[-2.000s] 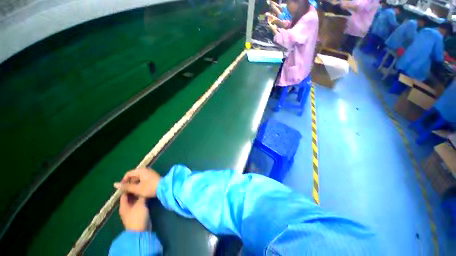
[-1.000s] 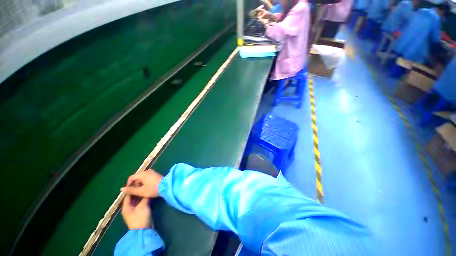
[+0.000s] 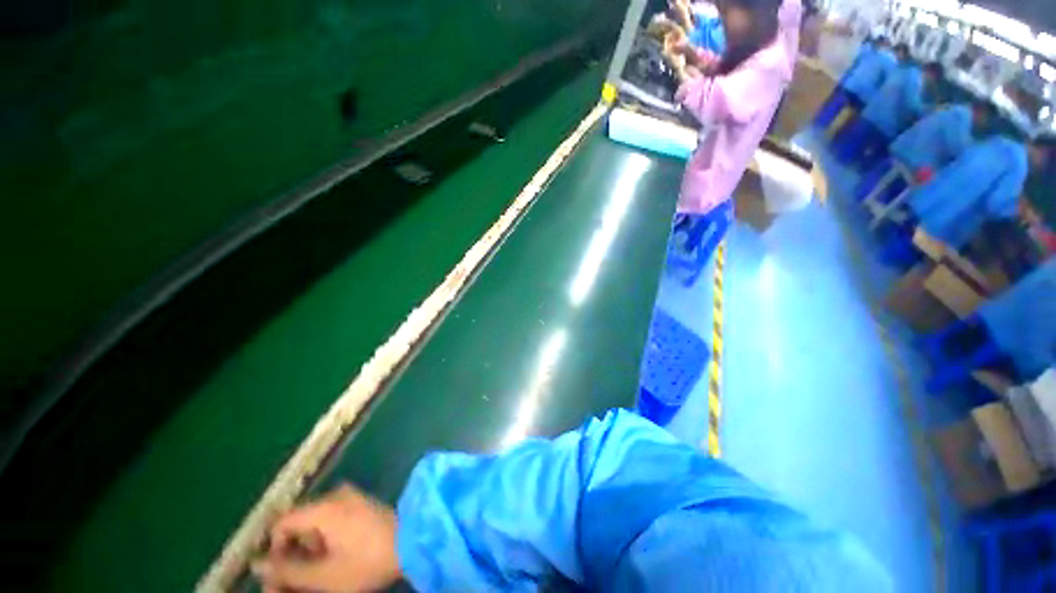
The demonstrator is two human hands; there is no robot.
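My right hand (image 3: 330,542) is low at the lower left, blurred, over the pale worn belt edge strip (image 3: 382,361) and the bench side of it. Its fingers are curled, and whether they hold anything cannot be told. A blue sleeve covers the arm. My left hand is not in view. Two small flat pieces, possibly device housings, lie apart on the green conveyor belt (image 3: 336,336): a nearer one (image 3: 412,174) and a farther one (image 3: 486,131). They are too small to make out.
The glossy dark green bench (image 3: 498,313) runs away to a light blue sheet (image 3: 651,132). A person in a pink smock (image 3: 741,116) is beyond it. A blue stool (image 3: 672,361) stands right of the bench. Cardboard boxes and people in blue smocks are farther right.
The view has shifted and tilted. My left hand, earlier touching my right hand, has dropped out of the picture. My right hand now appears lower, near the bottom edge.
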